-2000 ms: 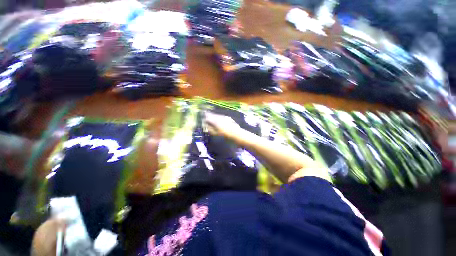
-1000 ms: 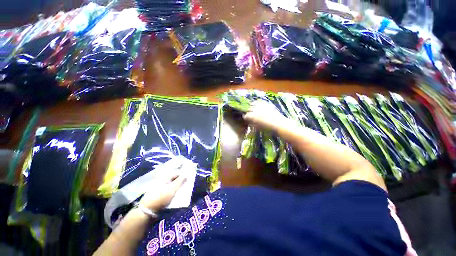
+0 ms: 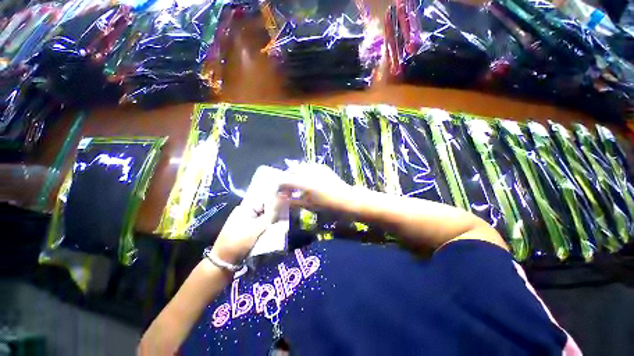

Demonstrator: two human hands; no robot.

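Note:
My left hand, with a bracelet at the wrist, holds a white sticker sheet in front of my chest. My right hand reaches in from the right, its fingertips pinched at the sheet's upper part beside my left fingers. No single sticker can be made out between them. Behind the hands, a flat black pack with yellow-green edges lies over another. Further yellow-green-edged packs overlap in a row to the right. A separate such pack lies at the left.
Stacks of black packs stand along the far side, one with orange and pink edges, another further left. More packs lie at the far right. The orange-brown table shows between the stacks and the row.
My right hand has moved from the row of packs to the sheet in my left hand. The packs in the row now lie further left, against the large pack. My left hand has risen slightly.

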